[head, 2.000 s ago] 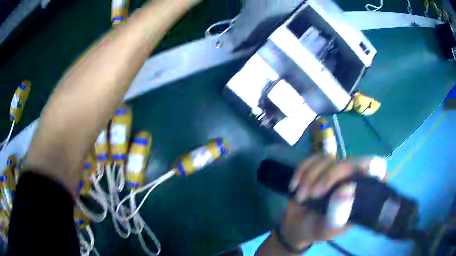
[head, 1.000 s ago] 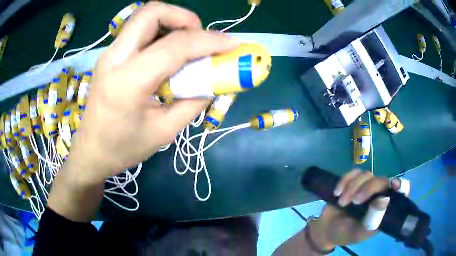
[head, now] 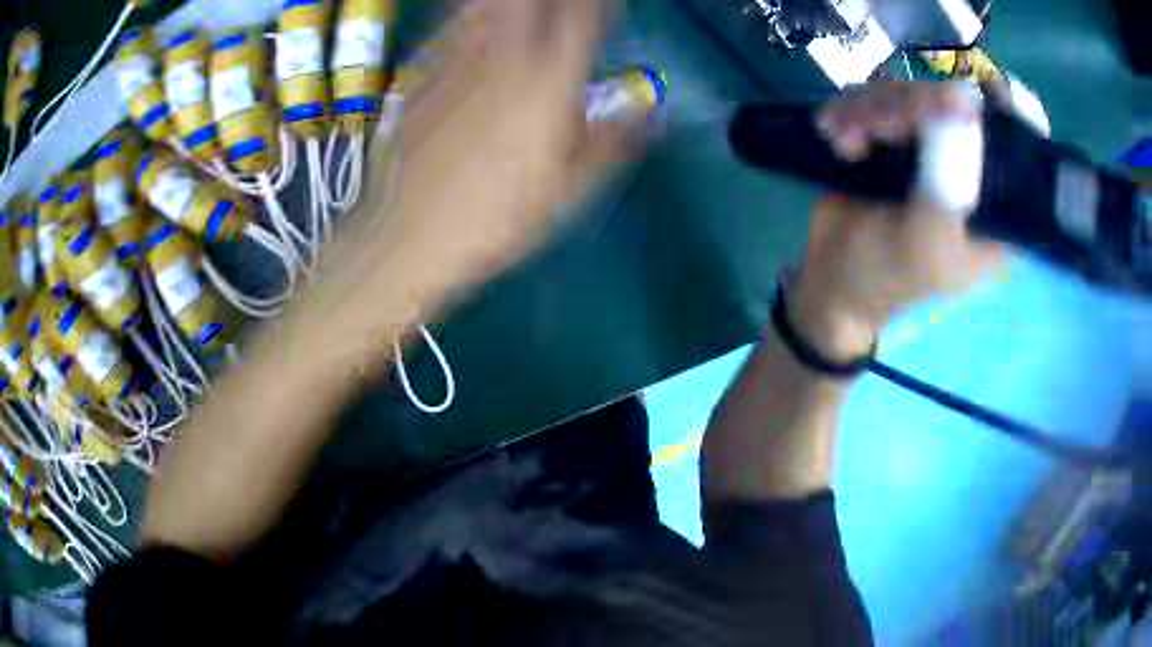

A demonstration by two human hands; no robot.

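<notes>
My left hand [head: 524, 120] is blurred and reaches over the green bench. A yellow unit with a blue band [head: 625, 95] shows at its fingertips, partly covered; I cannot tell whether the fingers grip it. My right hand [head: 903, 190], with white tape on its fingers, is shut around a black electric screwdriver [head: 1068, 196], nose pointing left. More yellow-and-blue units with whitish labels [head: 234, 101] lie grouped at the left, white cords [head: 297, 209] trailing from their ends. One white cord loop [head: 430, 373] shows below my left forearm.
A silver-and-white metal box [head: 853, 44] is cut off by the top edge, with a yellow unit [head: 954, 61] beside it behind my right hand. A pale rail [head: 89, 108] crosses the upper left. The bench's front edge [head: 606, 402] borders a blue floor [head: 960, 341].
The view has shifted, so bench things sit higher in the picture. The unit held up in my left hand a second ago is no longer seen raised. My right hand still holds the screwdriver.
</notes>
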